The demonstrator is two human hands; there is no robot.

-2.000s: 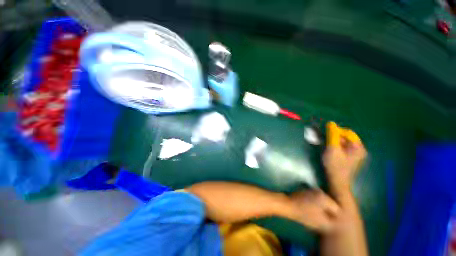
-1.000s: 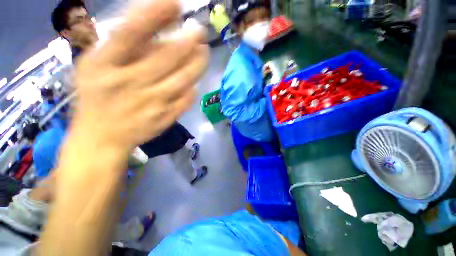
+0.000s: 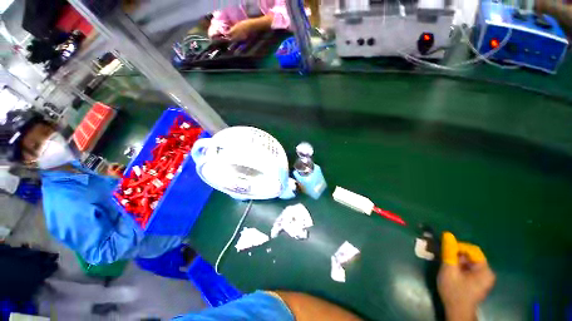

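My right hand (image 3: 465, 273) is at the lower right, with yellow finger cots on the thumb and a finger. Its fingers are bent together; whether something is between them cannot be told. A small whitish piece (image 3: 424, 248) with a dark part lies on the green bench mat just left of it. A white roller (image 3: 353, 199) with a red handle lies further left. Crumpled white wipes (image 3: 293, 222) lie near the fan, and another white wipe (image 3: 344, 261) lies nearer me. My left forearm shows at the bottom edge; my left hand is out of the picture.
A light-blue fan (image 3: 246, 163) and a pump bottle (image 3: 310, 178) stand on the bench. A blue bin (image 3: 182, 210) of red clamps is to the left, beside a masked person (image 3: 84, 210) in blue. Grey equipment (image 3: 395, 32) and a blue box (image 3: 522, 39) stand at the back.
The view swung left, then back to the bench. A large blurred bare hand, whose I cannot tell, was close to the camera one second ago and is gone. My right hand is back in view.
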